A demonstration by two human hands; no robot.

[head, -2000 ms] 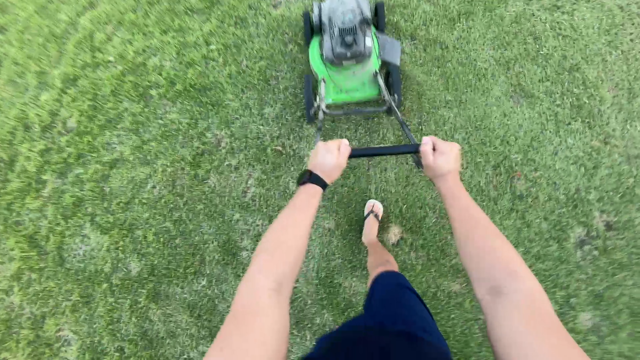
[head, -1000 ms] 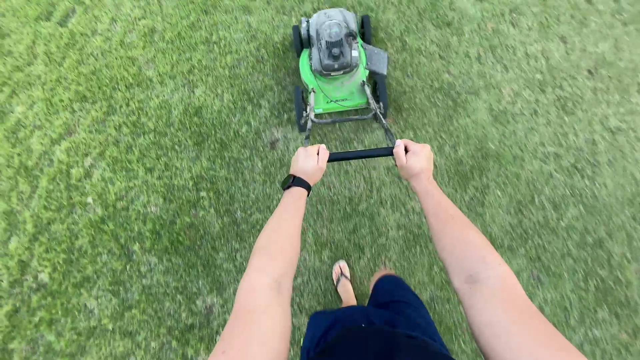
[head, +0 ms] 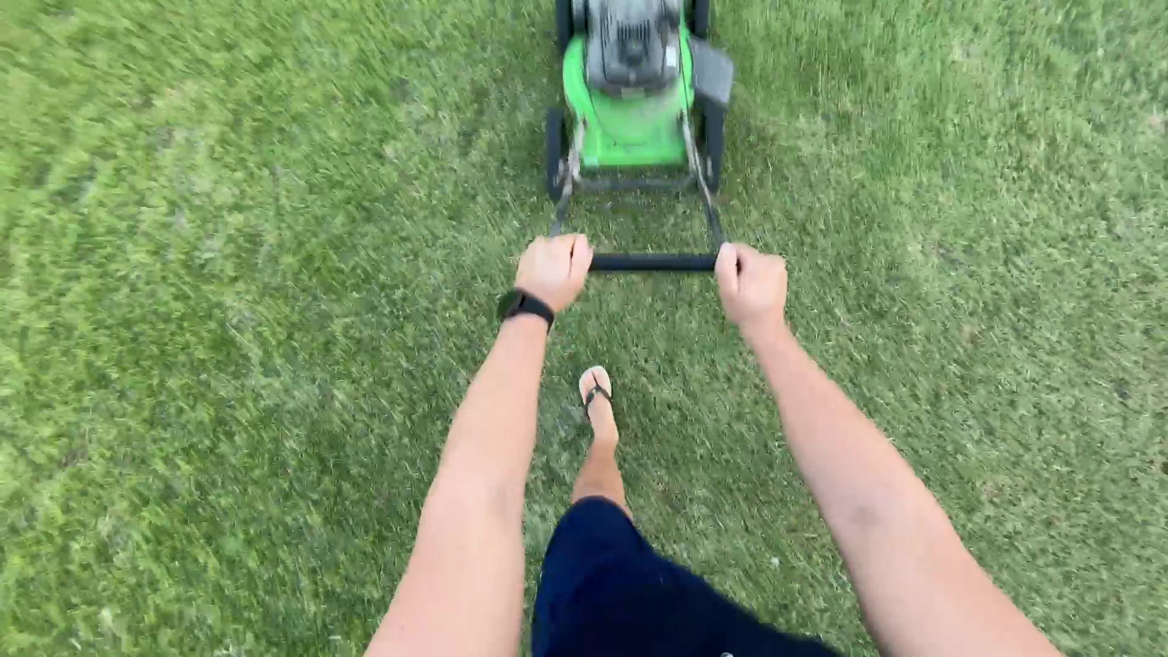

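Observation:
My left hand, with a black watch on its wrist, grips the left end of a black push handle bar. At the bar's right end my right hand is closed around it. Two metal handle rods run from the bar to a green walk-behind lawn mower ahead of me. A grey and black engine sits on its deck, and a grey discharge flap sticks out at the right. The mower's front end is cut off by the top of the view.
Grass spreads on all sides, longer and brighter at the left, shorter at the right. One foot in a flip-flop is on the lawn below the handle, under dark blue shorts. My other foot is hidden.
Both hands have stayed on the bar. The flip-flopped foot shows further forward, nearer the handle, than one second ago. The mower sits higher in the view, and the grass beneath has shifted.

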